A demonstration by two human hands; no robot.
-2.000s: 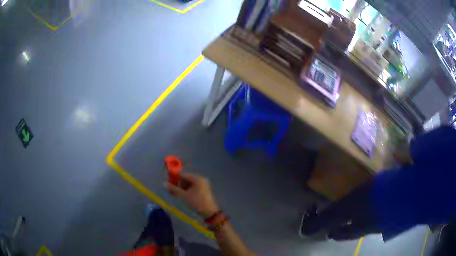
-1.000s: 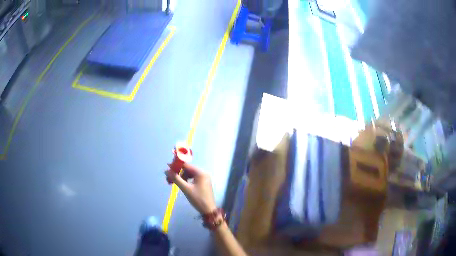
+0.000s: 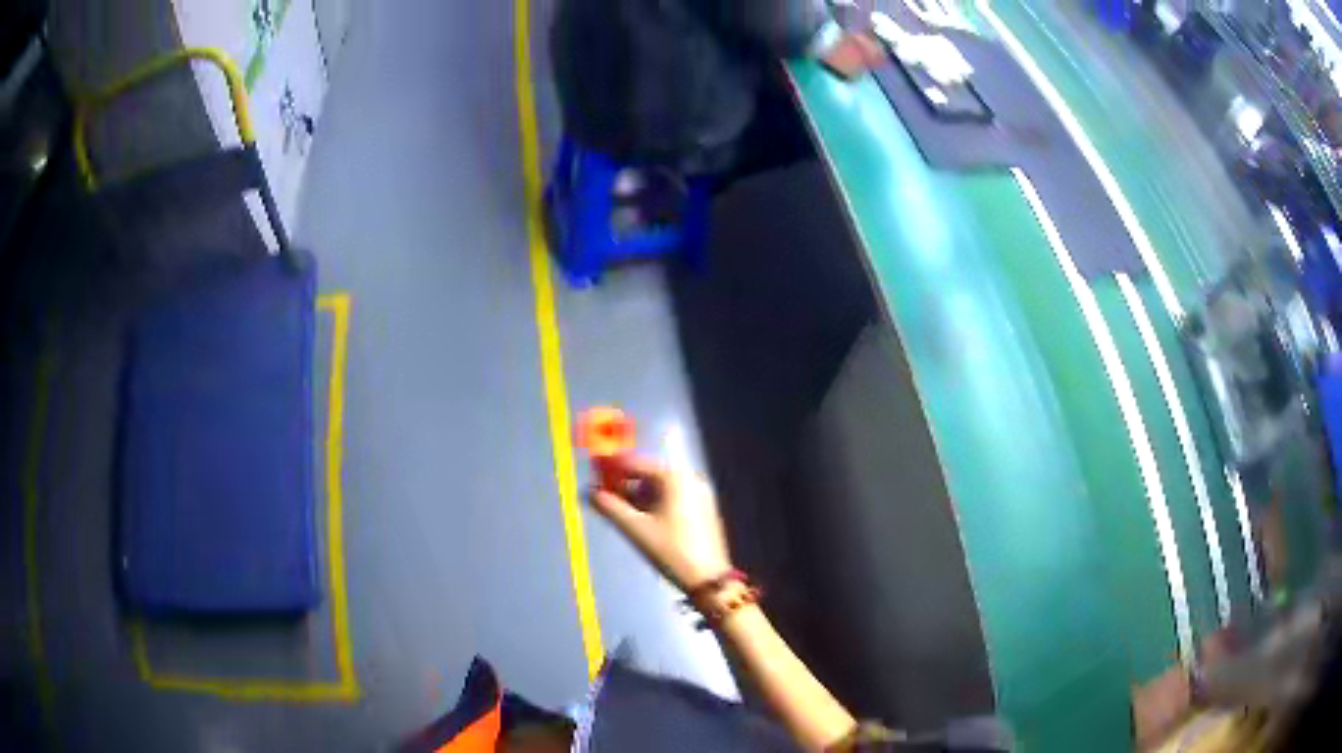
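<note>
A small orange-red flanged part [image 3: 605, 431] shows near the middle of the view, with its round rim and opening facing up. My right hand [image 3: 674, 527] holds it from below between thumb and fingers, over the floor near a yellow line. The fingers hide part of its lower end. A bracelet is on my wrist. My left hand is not in view.
A green-topped work line [image 3: 971, 368] runs along the right. A seated person [image 3: 655, 74] is ahead on a blue stool [image 3: 589, 221]. A blue platform cart [image 3: 221, 441] with a yellow handle stands at the left. Yellow lines mark the floor.
The desk and its folders have left the view. The green work line, seated person and platform cart now show nearer. My right hand still holds the orange part.
</note>
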